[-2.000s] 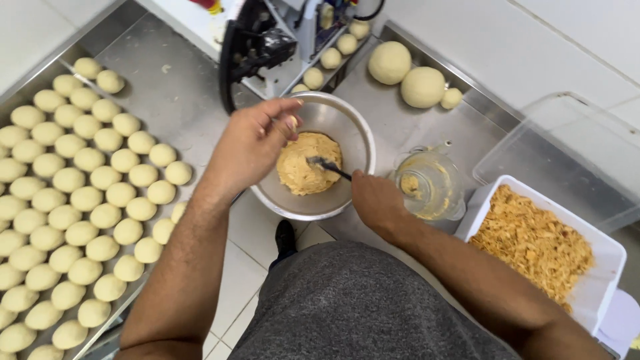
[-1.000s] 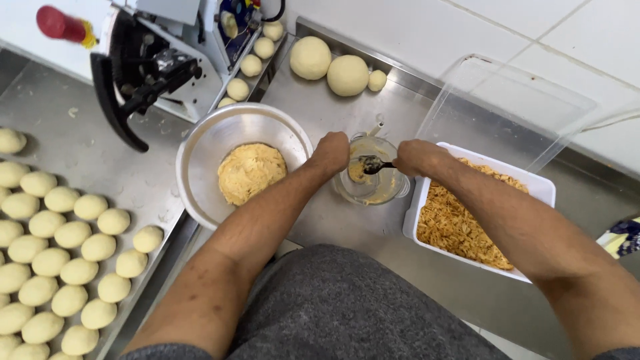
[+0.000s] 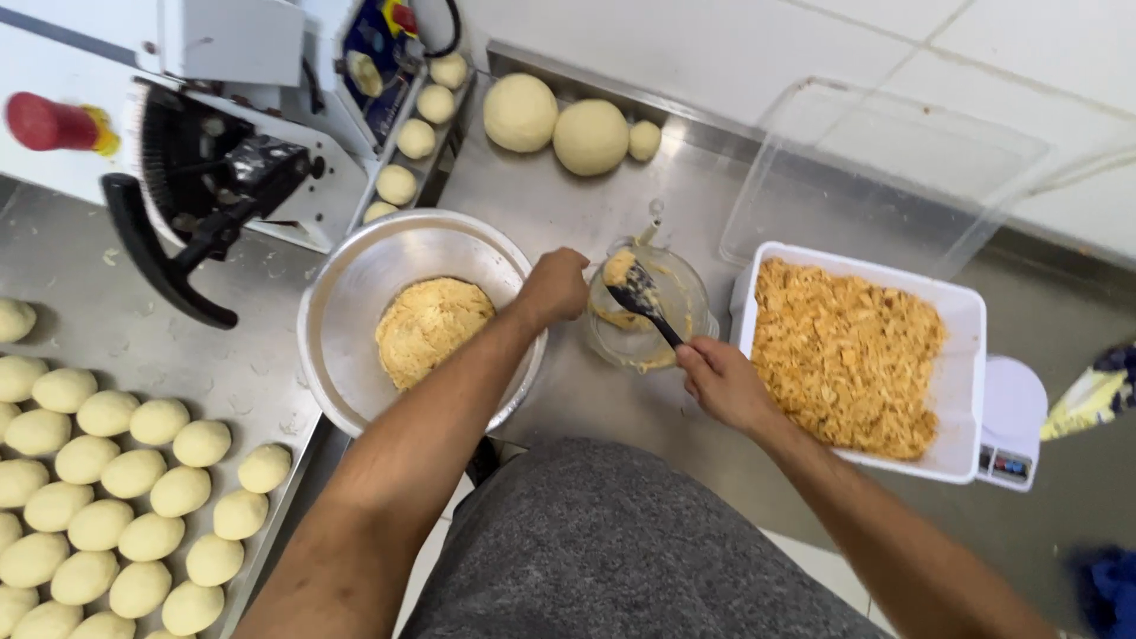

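My right hand (image 3: 721,377) grips a black spoon (image 3: 641,304) by its handle. The spoon's head carries a lump of pale, creamy mix and lies over a clear jug (image 3: 697,306) whose inside is smeared with the same stuff. At the jug's left rim is my left hand (image 3: 557,286), fingers curled; whether it pinches the rim cannot be told. Left of it stands a metal bowl (image 3: 342,293) holding a mound of orange-yellow paste (image 3: 430,328), partly hidden by my left forearm.
A white tub (image 3: 967,355) of shredded orange filling (image 3: 848,355) stands right, a clear lid (image 3: 879,169) behind it. Dough balls (image 3: 590,137) sit at the back; many more cover a tray (image 3: 293,497) at lower left. A slicer-like machine (image 3: 235,53) stands upper left.
Both hands have moved from the metal bowl to the clear jug, and the spoon, earlier in the paste, is now over the jug. The view has shifted to the right.
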